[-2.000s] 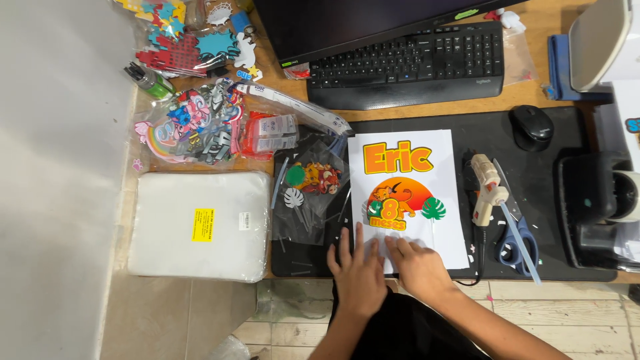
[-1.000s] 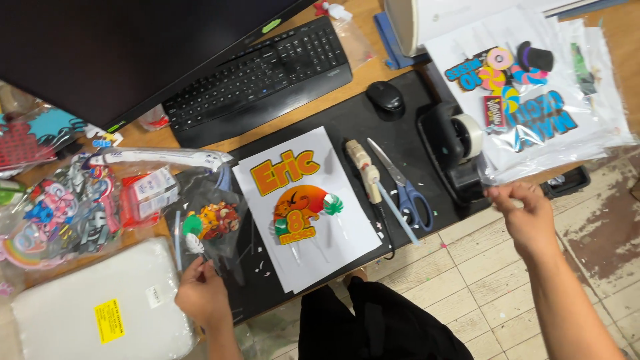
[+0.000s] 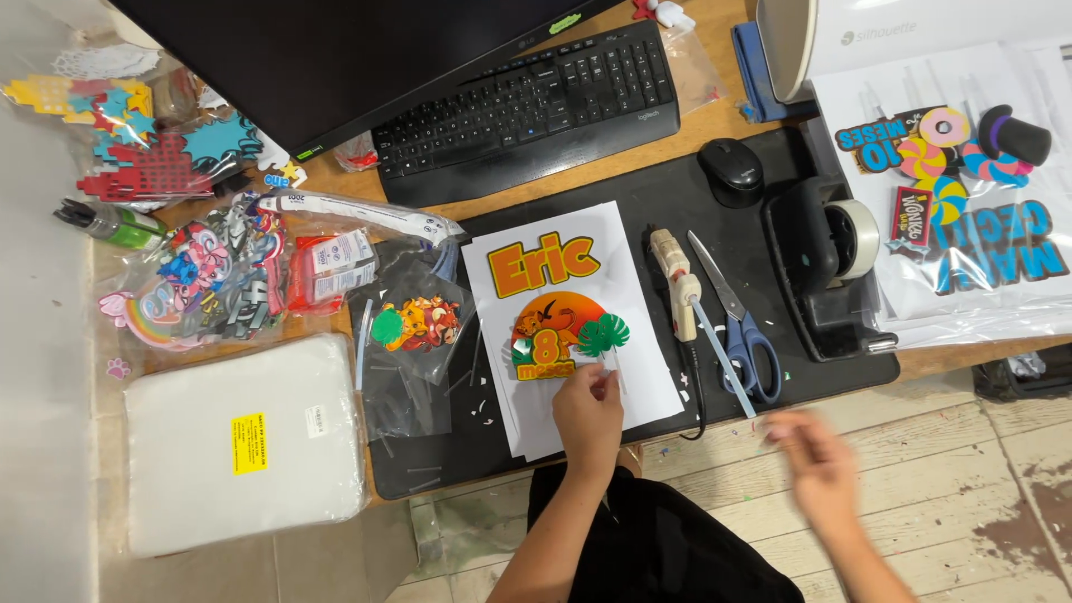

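Note:
White paper sheets (image 3: 498, 419) lie on a black desk mat (image 3: 402, 469). On them rest an orange lettered cutout (image 3: 543, 265), a round orange cutout with a number (image 3: 578, 306) and a green paper leaf (image 3: 605, 335). My left hand (image 3: 590, 410) is at the round cutout's lower edge, thumb and fingertips close together near the leaf; whether it grips anything cannot be told. Blurred, my right hand (image 3: 812, 461) hangs over the floor past the mat's front edge, fingers bent. A glue gun (image 3: 677, 280) with a pale glue stick and blue-handled scissors (image 3: 737, 322) lie right of the paper.
Left are a wrapped white pack (image 3: 193, 494), bags of cutouts (image 3: 201, 285) and a clear bag of animal cutouts (image 3: 419, 368). A keyboard (image 3: 536, 117) and monitor (image 3: 360, 50) stand behind. A mouse (image 3: 730, 172), tape dispenser (image 3: 800, 276) and bagged cutouts (image 3: 930, 260) are at right.
My left hand has moved from beside the clear bag of animal cutouts to the round cutout. My right hand has left the bagged cutouts at right and is lower, nearer the glue gun.

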